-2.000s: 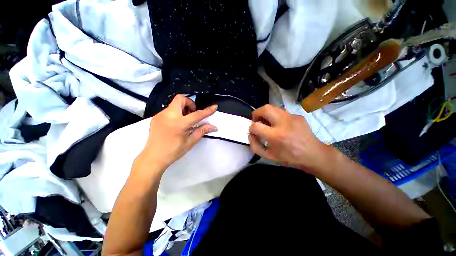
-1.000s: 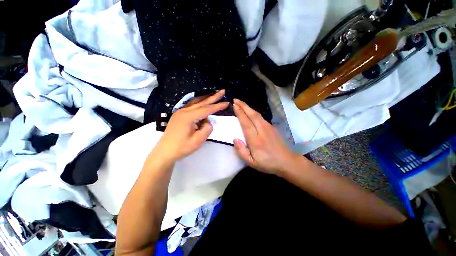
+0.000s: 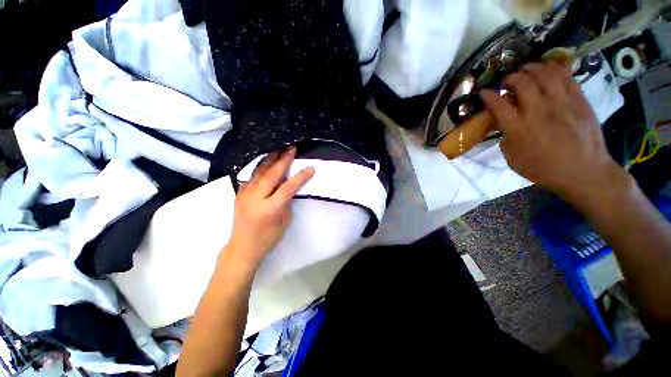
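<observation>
The white band (image 3: 342, 180) with a thin black edge curves along the opening of the black, white-specked garment body (image 3: 290, 66). My left hand (image 3: 268, 199) lies on the left part of the band, fingers spread, fingertips at the dark opening. The band's right part is uncovered and its right end curves down. My right hand (image 3: 548, 125) is closed around the wooden handle (image 3: 467, 138) of the silver steam iron (image 3: 440, 110), to the right of the garment. My palm and fingers hide much of the handle. I cannot tell whether the iron is lifted.
The off-white pad (image 3: 184, 250) lies under the band. A garment pile (image 3: 140, 66) is heaped at left. A white cloth (image 3: 441, 177) lies under the iron. A white ring, perhaps tape (image 3: 627, 63), and yellow-green loops (image 3: 647, 145) are at far right. A blue crate (image 3: 570, 239) stands below.
My right hand has left the band, moved right and up, and taken hold of the iron's handle. My left hand stays on the band, and more of the band's right part shows.
</observation>
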